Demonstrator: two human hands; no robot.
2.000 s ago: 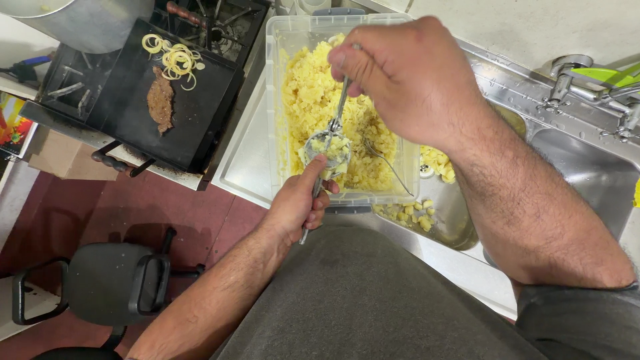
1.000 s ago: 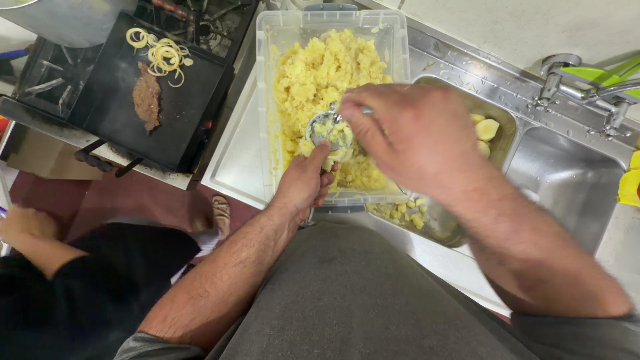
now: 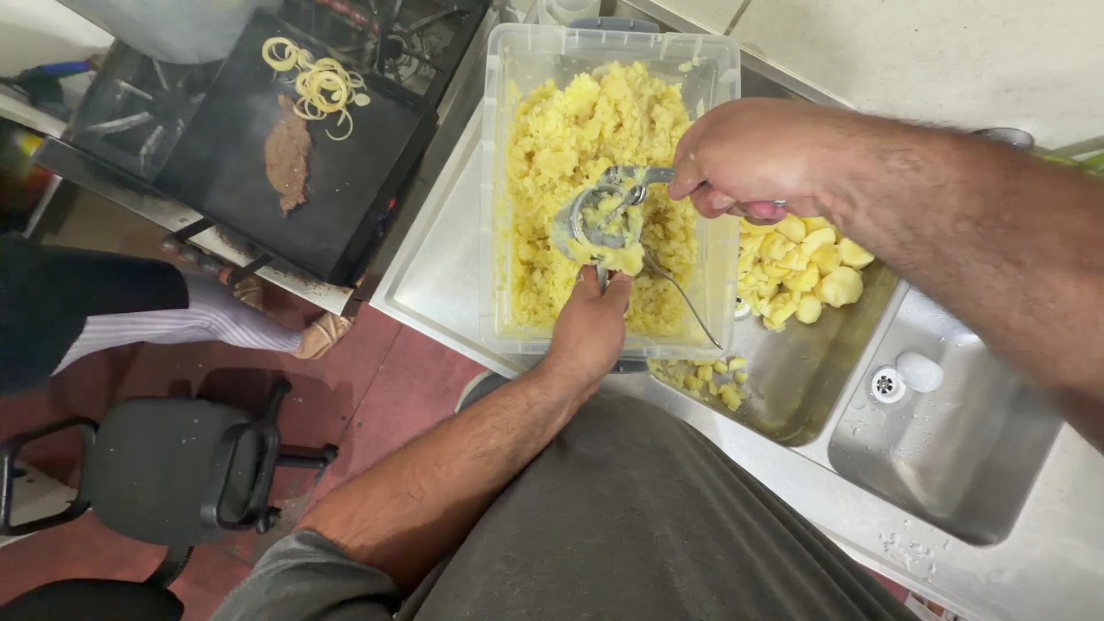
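Observation:
A metal potato ricer [image 3: 595,226] is tilted over a clear plastic tub [image 3: 729,285], its cup smeared with potato. My left hand [image 3: 590,323] is closed on one handle below the cup. My right hand [image 3: 742,164] grips the other handle, which is swung to the right of the cup. Mashed potato [image 3: 561,121] fills much of the tub. A thin metal utensil [image 3: 686,302] leans in the mash, its end at the tub's near right corner. Peeled potatoes [image 3: 798,267] lie in the sink basin beside the tub, partly hidden by my right forearm.
At left, a black griddle [image 3: 345,203] on the stove holds a piece of meat [image 3: 287,159] and onion rings [image 3: 323,86]. A second sink basin [image 3: 957,431] is at right. A person's leg [image 3: 198,319] shows by the stove, above an office chair [image 3: 172,466].
The ricer's handle has swung out to the right with my right hand, and its cup shows plainly. The person at the left has moved; a leg and shoe now show near the stove.

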